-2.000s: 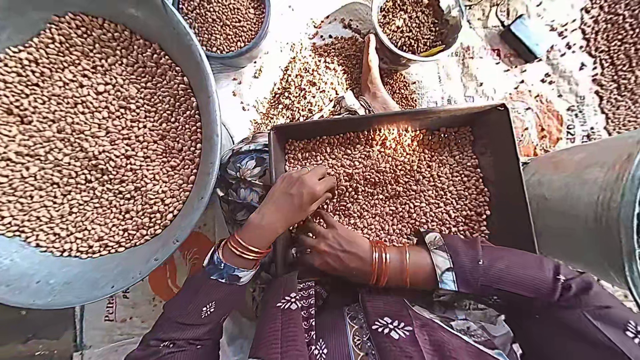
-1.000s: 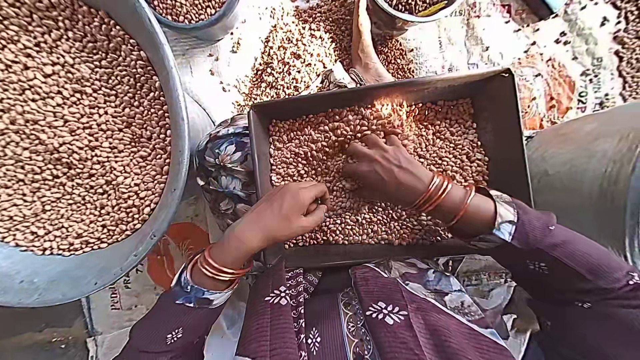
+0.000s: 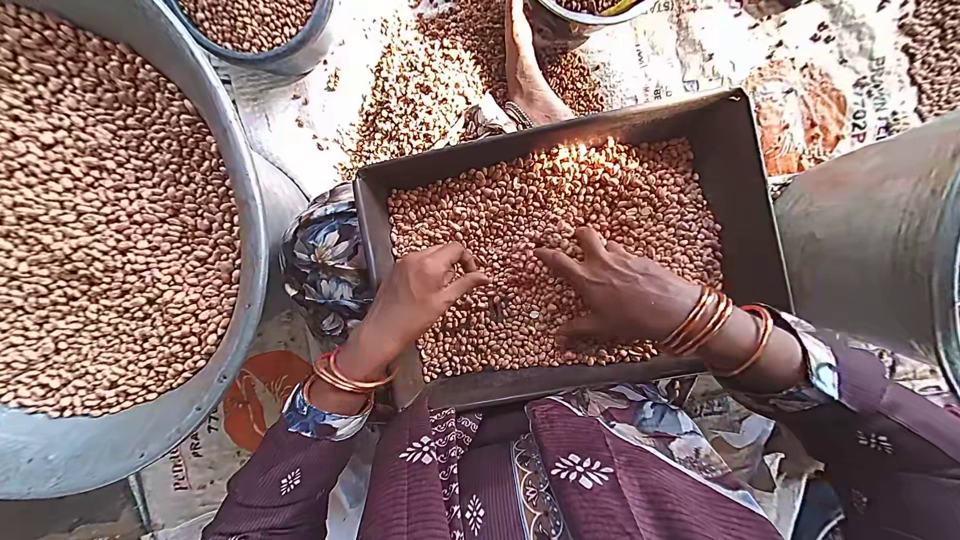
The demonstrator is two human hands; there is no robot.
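Note:
A dark metal tray (image 3: 750, 187) rests on my lap, holding a layer of reddish-brown nuts or seeds (image 3: 487, 217), perhaps shelled peanuts. My left hand (image 3: 427, 289) hovers at the tray's left side with thumb and forefinger curled toward each other; whether a piece sits between them cannot be told. Right of the middle, my right hand (image 3: 615, 289) lies spread over the nuts, fingers apart and palm down, its lower fingers blurred. Bangles circle both wrists.
A large metal basin (image 3: 251, 225) full of the same nuts stands at left. Behind it is a smaller nut-filled bucket (image 3: 300, 56). A bare foot (image 3: 532, 82) lies beyond the tray, beside loose piles and another container (image 3: 592, 19). A big metal vessel (image 3: 862, 225) stands at right.
Both hands were close together at the tray's left side two seconds ago. My right hand has since moved right, and its bunched fingers have spread.

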